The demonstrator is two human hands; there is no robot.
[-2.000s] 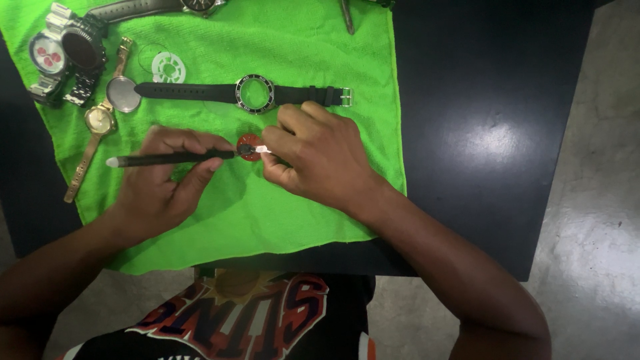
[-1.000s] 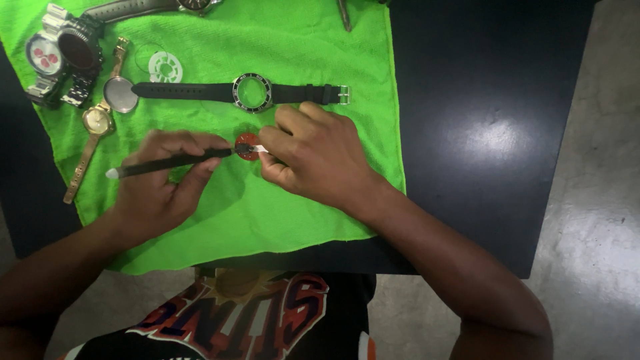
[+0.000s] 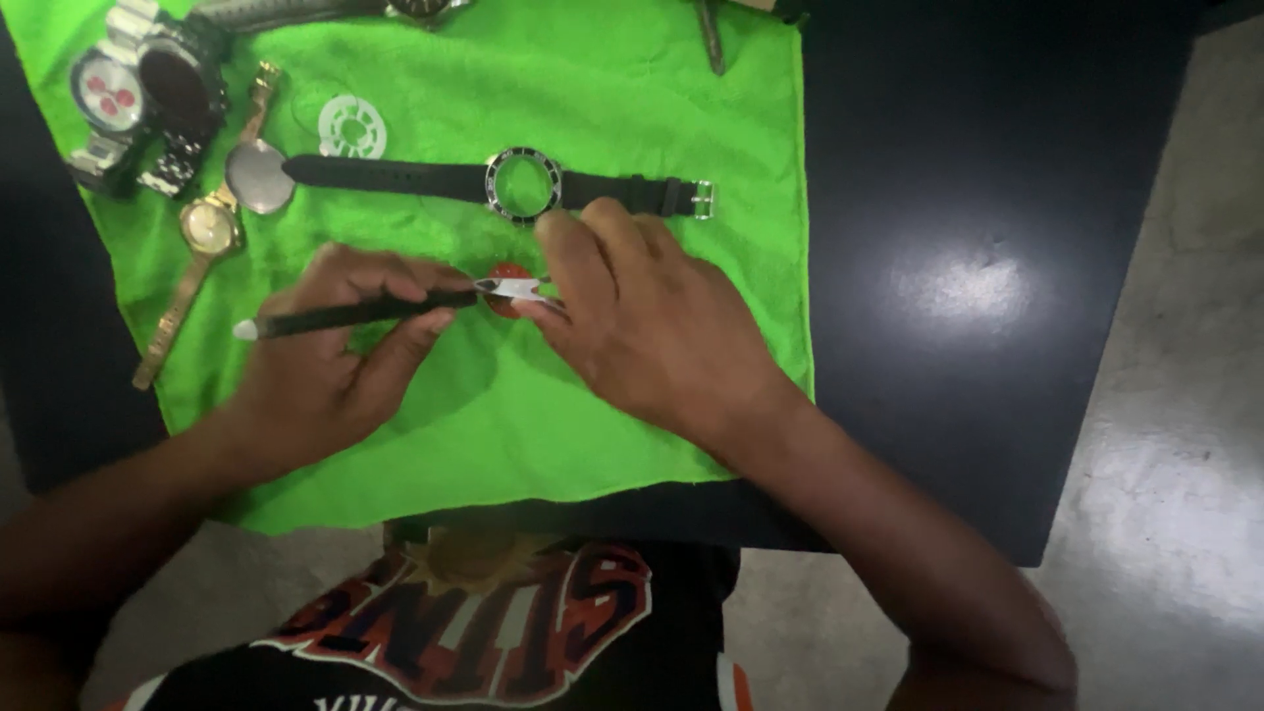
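Observation:
My left hand (image 3: 360, 346) is closed around a dark pen-like tool (image 3: 336, 316) with a pale rounded end, its other end pointing right. In my right hand (image 3: 642, 306) are small metal tweezers (image 3: 518, 287), their tips meeting the end of the dark tool. Just beneath the tweezers lies a small round red piece (image 3: 507, 271), partly covered by them and my fingers. Above my right fingertips a watch case with a black bezel (image 3: 523, 221) lies open in the middle, green cloth showing through it, on a black strap (image 3: 395, 178).
A green cloth (image 3: 553, 415) covers part of the dark table (image 3: 948, 217). At the upper left lie a white slotted ring (image 3: 353, 126), a gold watch (image 3: 209, 227), a round grey disc (image 3: 259, 176) and several metal watches (image 3: 183, 89). A dark rod (image 3: 711, 38) lies at the top edge.
The tweezers in my right hand have moved slightly left, so that their tips now reach the end of the dark tool. My left hand keeps its hold.

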